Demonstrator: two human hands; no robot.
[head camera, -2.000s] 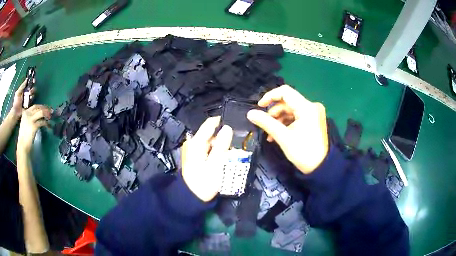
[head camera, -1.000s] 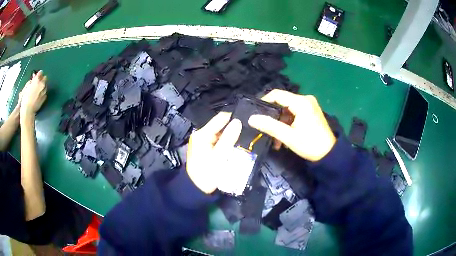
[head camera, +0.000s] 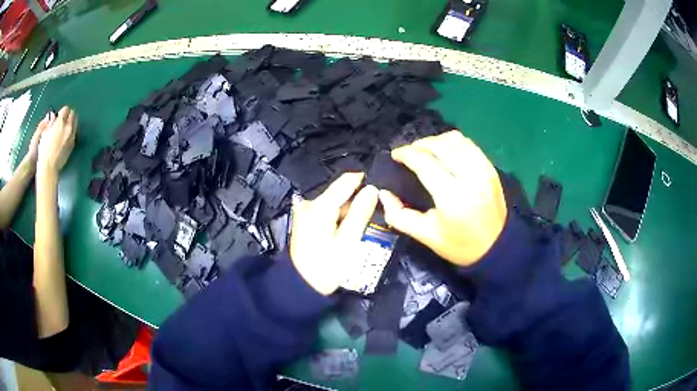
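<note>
A phone body (head camera: 371, 263) with a pale keypad area and a blue strip is held over the heap, keypad end towards me. My left hand (head camera: 329, 233) grips its left side, thumb and fingers near its middle. My right hand (head camera: 451, 198) is at its far right part, thumb and forefinger bent over it. The far end of the body is mostly hidden by my right hand and blends with the dark pile. Black plastic plates (head camera: 306, 99) lie heaped beyond and around my hands, some showing a shiny grey side.
A large black smartphone (head camera: 630, 185) and a thin white stick (head camera: 610, 244) lie at right. A pale metal rail (head camera: 252, 43) with an upright post (head camera: 623, 57) crosses the far side. Phone bodies (head camera: 460, 21) lie on the belt beyond. Another person's hands (head camera: 55, 137) are at far left.
My right thumb and fingers have shifted over the phone body's far part, and the orange flex strip is now mostly covered. The phone bodies on the belt have moved left.
</note>
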